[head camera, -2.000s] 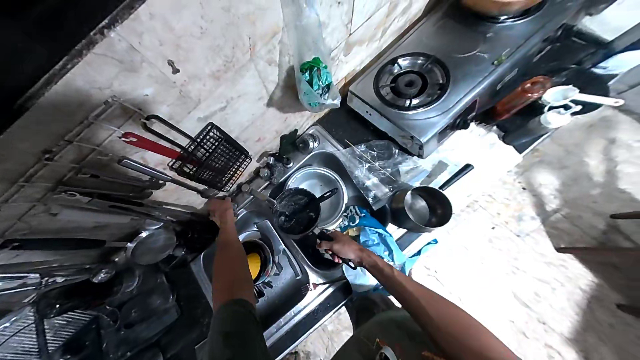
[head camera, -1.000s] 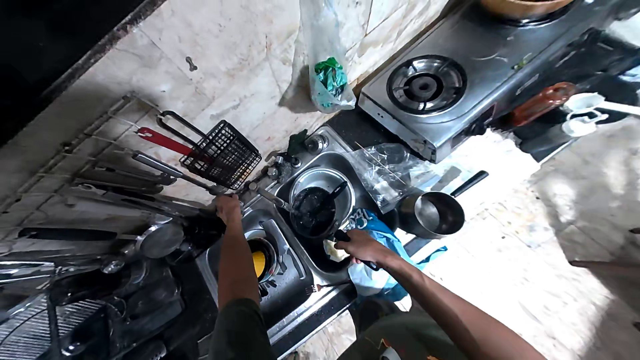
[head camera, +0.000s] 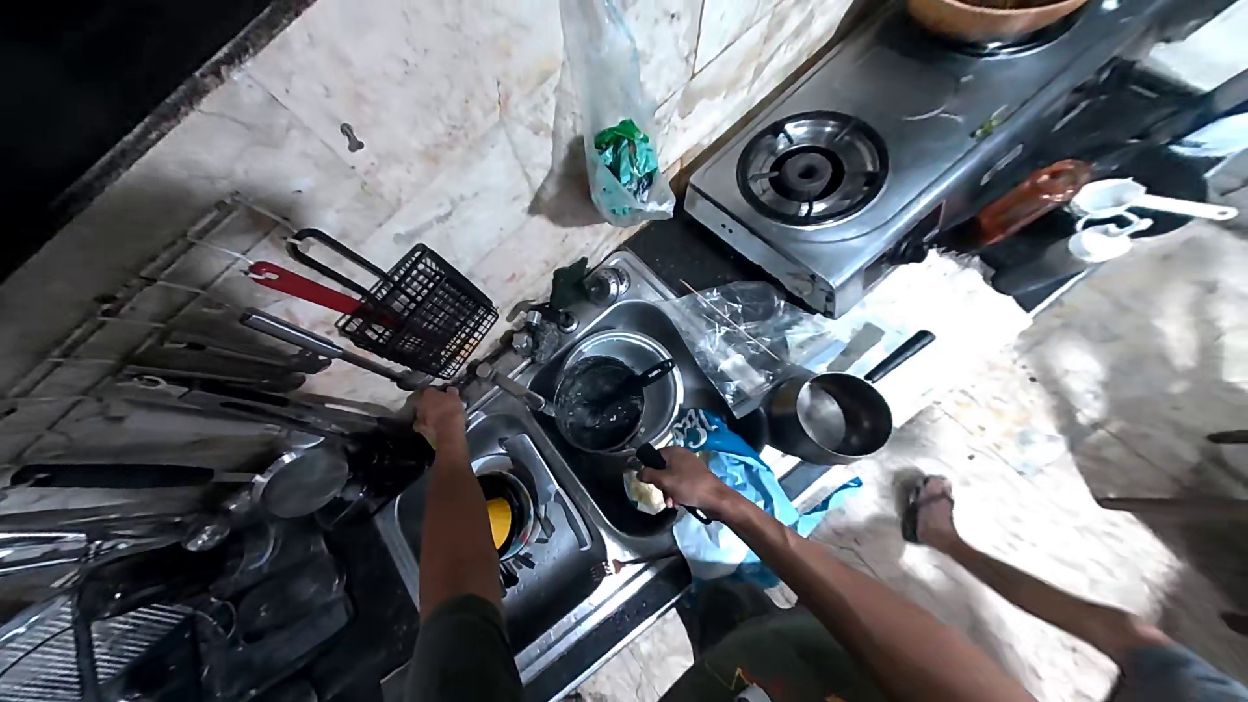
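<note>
My left hand (head camera: 439, 411) is at the back rim of the double steel sink, beside the tap fittings (head camera: 517, 341); its fingers are partly hidden and what they touch cannot be made out. My right hand (head camera: 682, 480) grips a black handle (head camera: 651, 455) over the right basin, with a pale, whitish thing (head camera: 643, 492) just under the fingers. In the same basin a round steel pot (head camera: 663, 390) holds a dark pan or bowl (head camera: 597, 402) with a black-handled utensil in it. The left basin holds a dark round vessel with something yellow (head camera: 499, 522) inside.
A black-handled saucepan (head camera: 829, 419) and clear plastic (head camera: 741, 327) lie right of the sink. Beyond is a gas stove (head camera: 809, 174). A black wire basket (head camera: 419, 312) and utensils hang on a wall rack. A blue bag (head camera: 731, 468) hangs near my right forearm. Another person's foot (head camera: 934, 512) is at right.
The dark pan and steel pot show water or suds more plainly, and my right hand has shifted slightly at the basin. Another person's leg has come into view at the right.
</note>
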